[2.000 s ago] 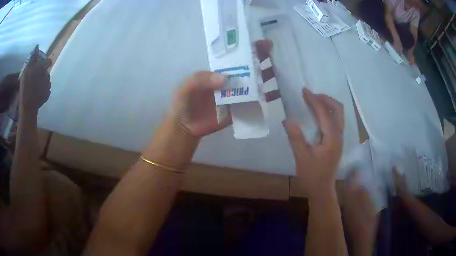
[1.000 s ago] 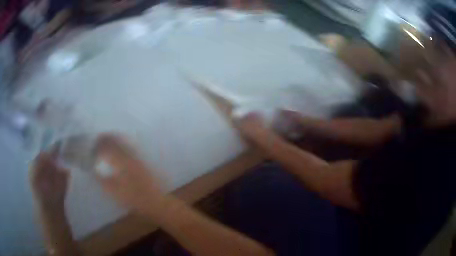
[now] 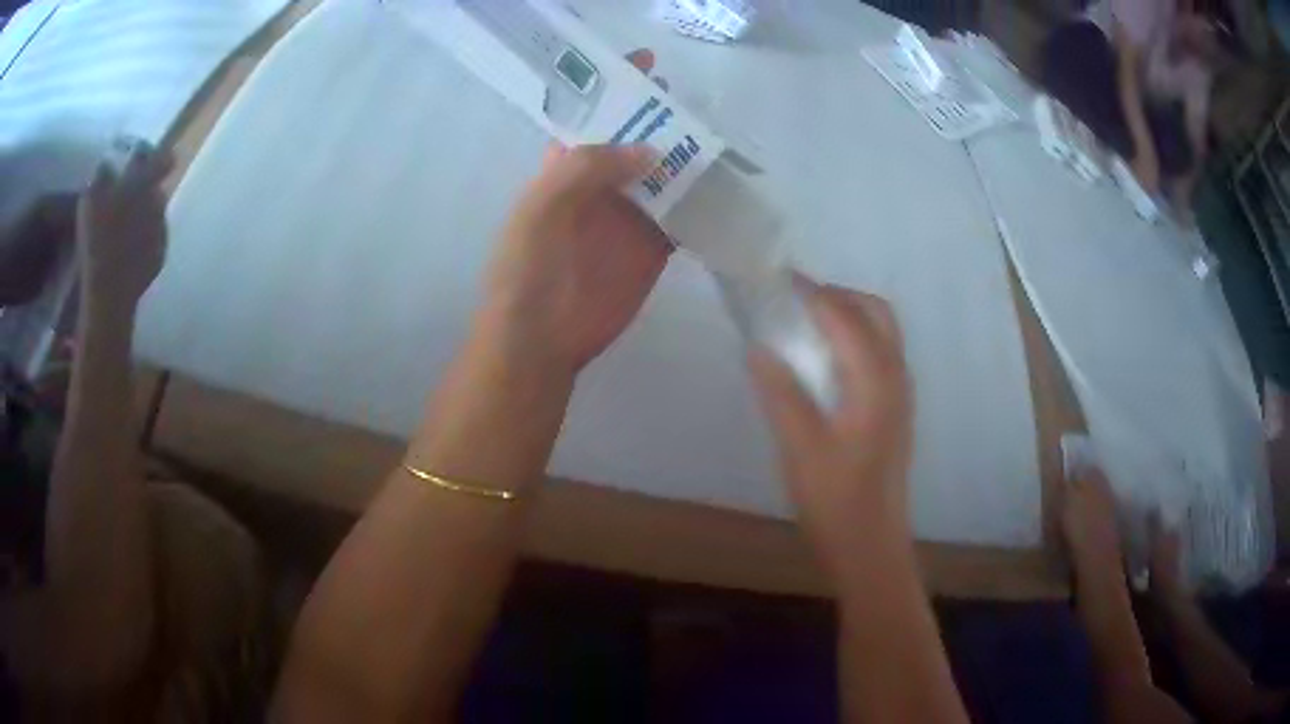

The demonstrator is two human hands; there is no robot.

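Observation:
A long slim white carton with a product picture and dark and orange lettering is held above the table, tilted, its near end open towards the lower right. My left hand grips it near that end, thumb on the lettering. My right hand holds a whitish pouched unit, blurred, in line with the open end. Its far end meets the carton; how far it is inside cannot be told.
The white-covered table has a brown front edge. Leaflets with cartons lie at the back right. Another person's hands are at the left. Others' hands and a row of white cartons are at the right.
Two seconds ago the carton was more upright and my right hand was beside it with the pouched unit. Now the carton is tilted and the unit meets its open end. The middle frame is blurred.

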